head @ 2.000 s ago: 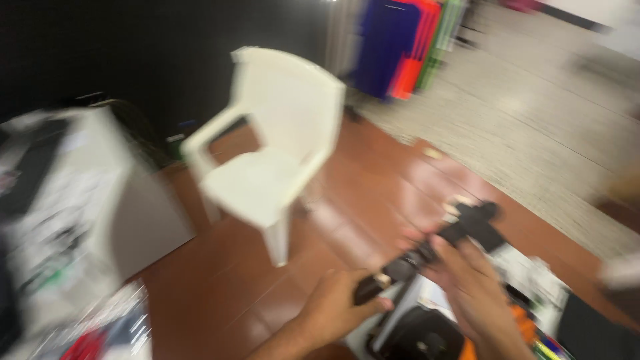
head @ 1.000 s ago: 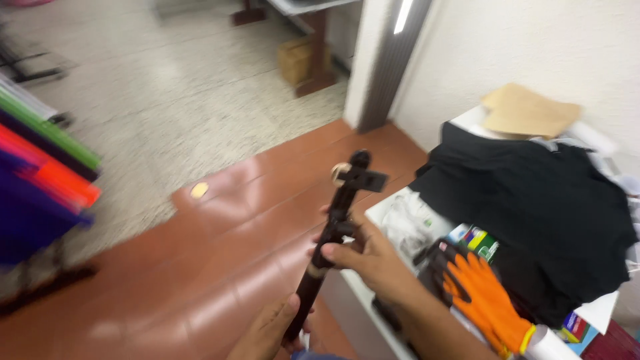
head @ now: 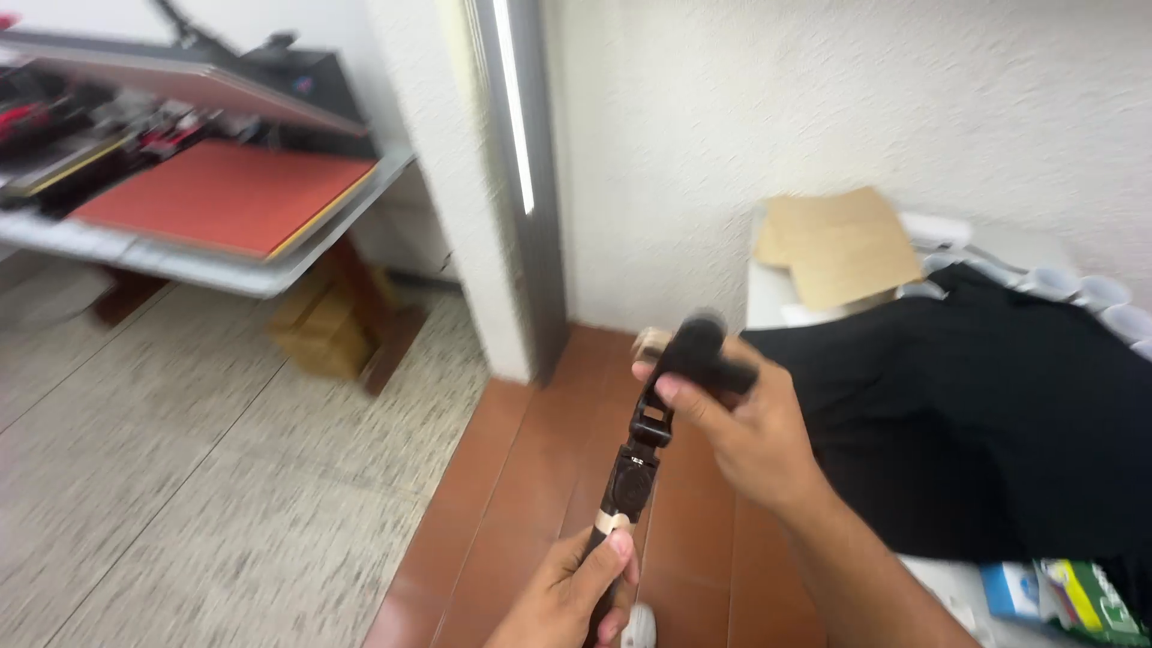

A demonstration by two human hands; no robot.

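Observation:
A black jointed stick with a clamp-like head, which looks like a selfie stick or small tripod [head: 634,481], slants upward in front of me. My left hand [head: 585,585] is closed around its lower shaft, just under a beige band. Higher up, my right hand [head: 760,432] grips the dark head, thumb on the near side and fingers behind it. A beige piece [head: 650,346] sits beside the head at its left. The head is blurred, so its exact shape cannot be told.
Black cloth [head: 945,432] covers much of a white table at right, with brown paper [head: 841,247], white cups [head: 1051,283] and small boxes [head: 1089,598]. At left, a heat press [head: 234,193] stands on a table above a cardboard box [head: 324,333]. A white pillar [head: 459,198] rises between.
The view has swung right, from the white chair to the wall and press. My right hand has moved up from the stick's middle to its head; my left still holds the lower shaft.

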